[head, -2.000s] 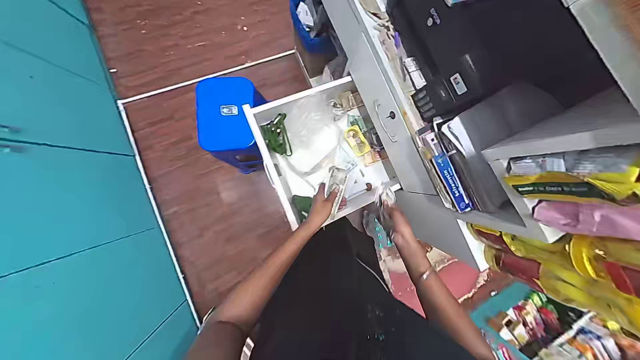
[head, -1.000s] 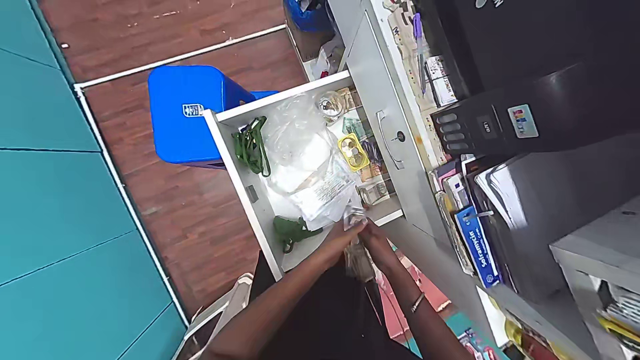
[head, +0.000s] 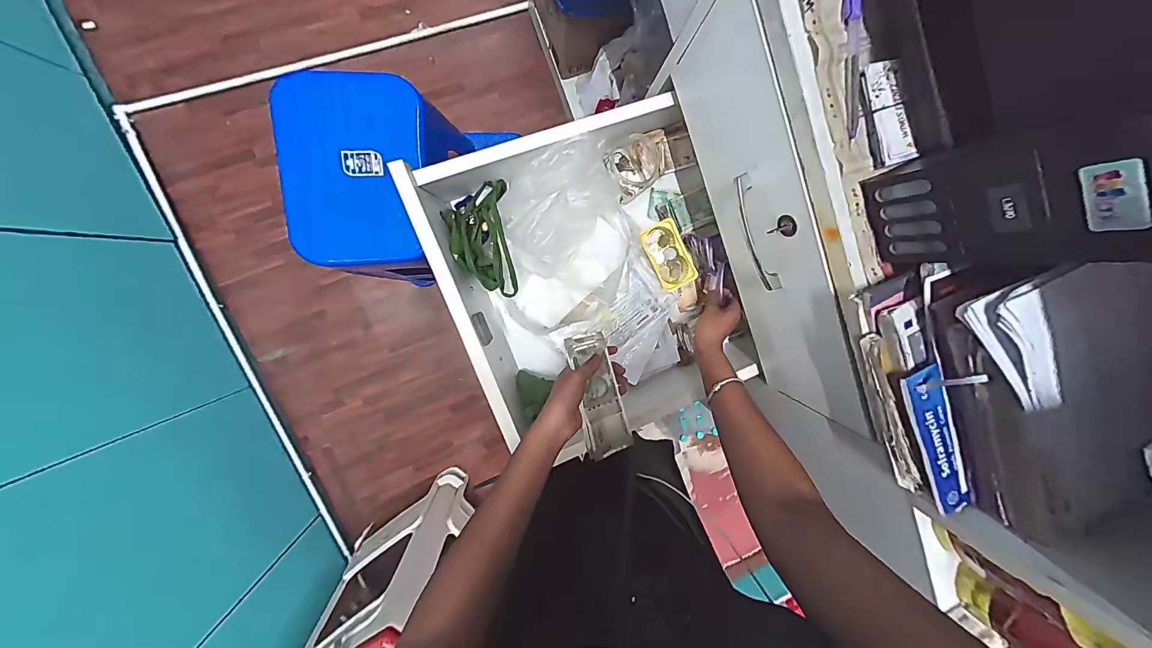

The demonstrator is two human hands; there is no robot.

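Observation:
An open white drawer [head: 468, 337] holds clear plastic bags [head: 562, 216], papers, a green strap [head: 481, 238] and a yellow tray of coins [head: 669, 255]. My left hand [head: 576, 387] grips a bundle of banknotes [head: 601, 400] over the drawer's near side. Deep in the right part, my right hand [head: 718, 319] is at some purplish notes [head: 709, 261] beside the coin tray; its fingertips are partly hidden, and whether they grip the notes is unclear. More banknotes [head: 688, 171] lie along the drawer's right side, near a clear round container [head: 633, 166].
Beyond the drawer is a blue lidded bin [head: 346, 180]. A grey cabinet front with a handle [head: 754, 234] and a key in its lock [head: 785, 226] borders the right side. Books and a black machine [head: 999, 207] rest on the counter. A plastic chair [head: 423, 531] is at lower left.
My hands, together over the near edge one second ago, are now apart. The right hand has moved into the drawer beside the coin tray, while the left holds the banknote bundle.

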